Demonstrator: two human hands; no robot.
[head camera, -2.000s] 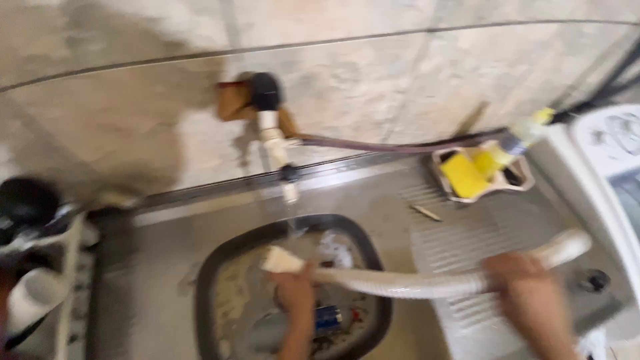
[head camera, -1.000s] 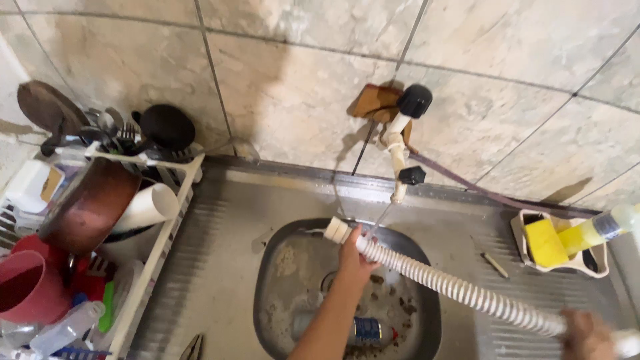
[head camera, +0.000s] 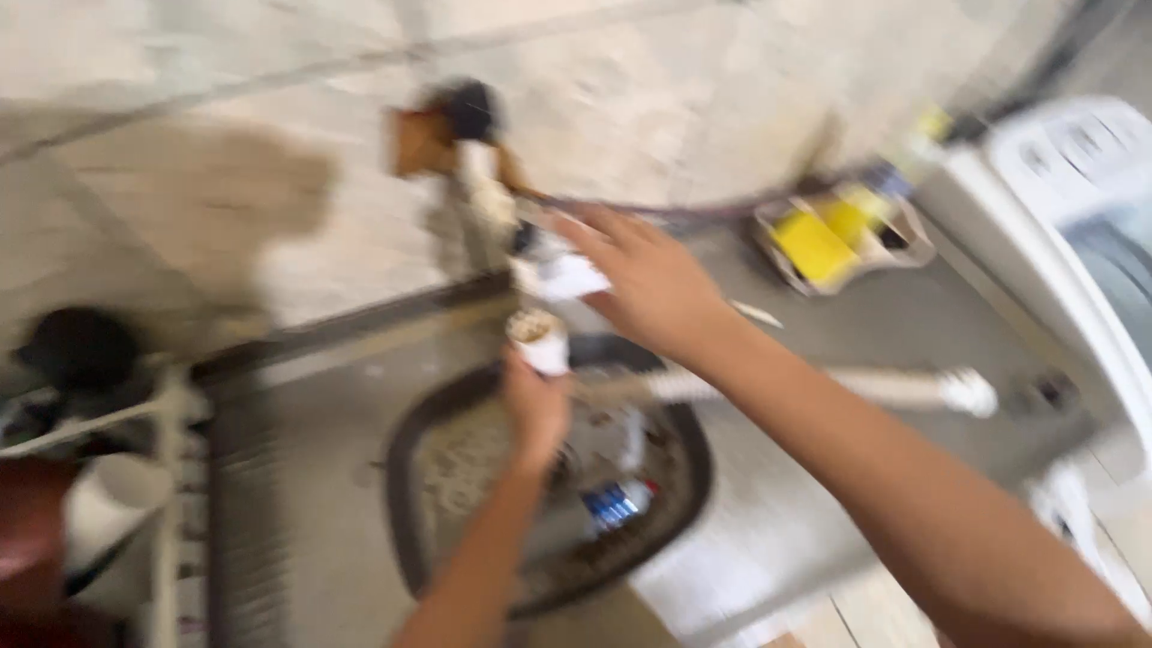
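Observation:
My left hand (head camera: 537, 405) grips the end of a white corrugated hose (head camera: 684, 387) just under the spout of the wall faucet (head camera: 490, 193). That end tilts up and seems to have dirt or foam at its mouth. The rest of the hose runs right, behind my right forearm, and its other end lies on the metal counter. My right hand (head camera: 643, 274) is beside the faucet's lower black knob (head camera: 524, 236), fingers stretched toward it; blur hides whether they touch. Below is the sink basin (head camera: 400, 477), where a clear plastic bottle with a blue label (head camera: 616, 506) lies among brownish debris.
At the right back a soap tray (head camera: 814, 283) holds a yellow sponge (head camera: 813, 247) and a bottle. A small stick-like thing (head camera: 756, 313) lies nearby. A white washing machine (head camera: 1035, 216) borders the counter on the right. On the left stands a dish rack (head camera: 168, 504) with a white cup (head camera: 117, 504).
My right hand has left the hose and moved up to the faucet. The hose's far end now rests on the counter. My left hand still holds the near end, now tipped up.

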